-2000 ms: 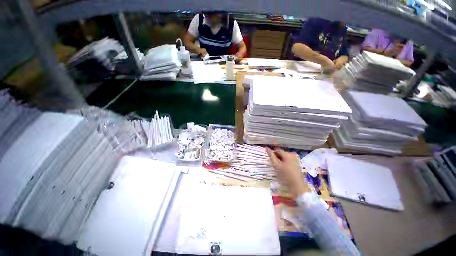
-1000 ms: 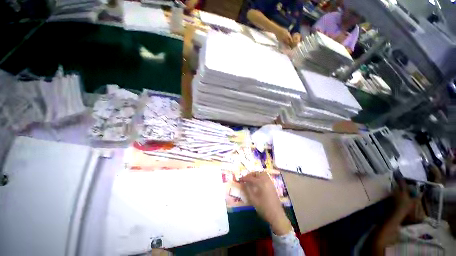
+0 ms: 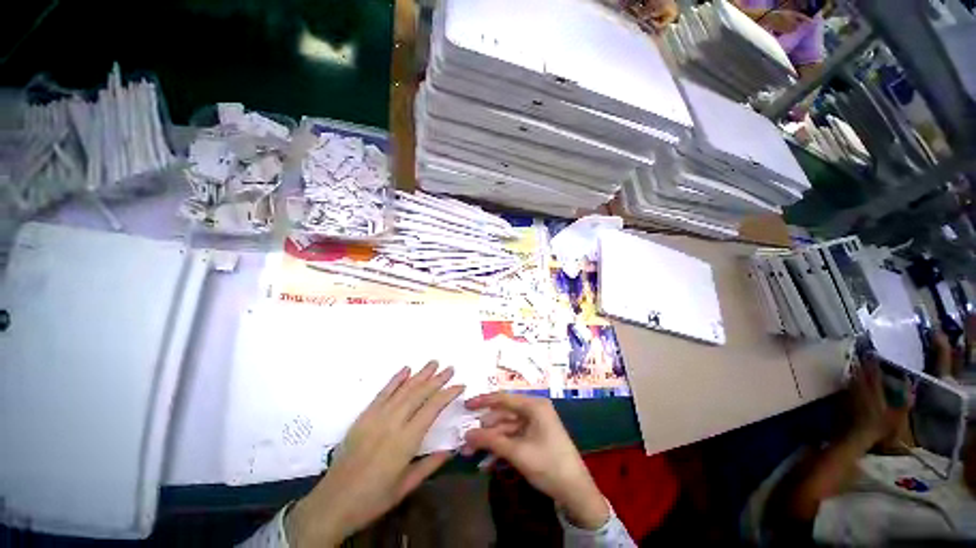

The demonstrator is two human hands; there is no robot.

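Observation:
A flat white housing (image 3: 310,364) lies in front of me on the printed colour sheet (image 3: 353,287), with a patch of tiny dots at its lower left. My left hand (image 3: 391,444) lies flat on its lower right part, fingers spread. My right hand (image 3: 524,441) is at the housing's lower right corner, thumb and fingers close together around a small white piece (image 3: 468,425) that is mostly hidden. Thin white sticks (image 3: 444,244) lie loose beyond the housing. Two clear bins (image 3: 345,182) hold small white fittings.
Tall housing stacks (image 3: 535,118) stand beyond the sticks. A single housing (image 3: 660,287) lies on tan cardboard (image 3: 696,394). More housings (image 3: 86,375) lie at left, below bundled sticks (image 3: 118,134). Framed units (image 3: 808,289) stand at right, near a neighbour's hands (image 3: 875,401). White tissue (image 3: 583,241) lies by the sticks.
My left hand has come onto the housing. My right hand has moved from the small pieces on the printed sheet to the housing's lower right corner. The view has tilted down.

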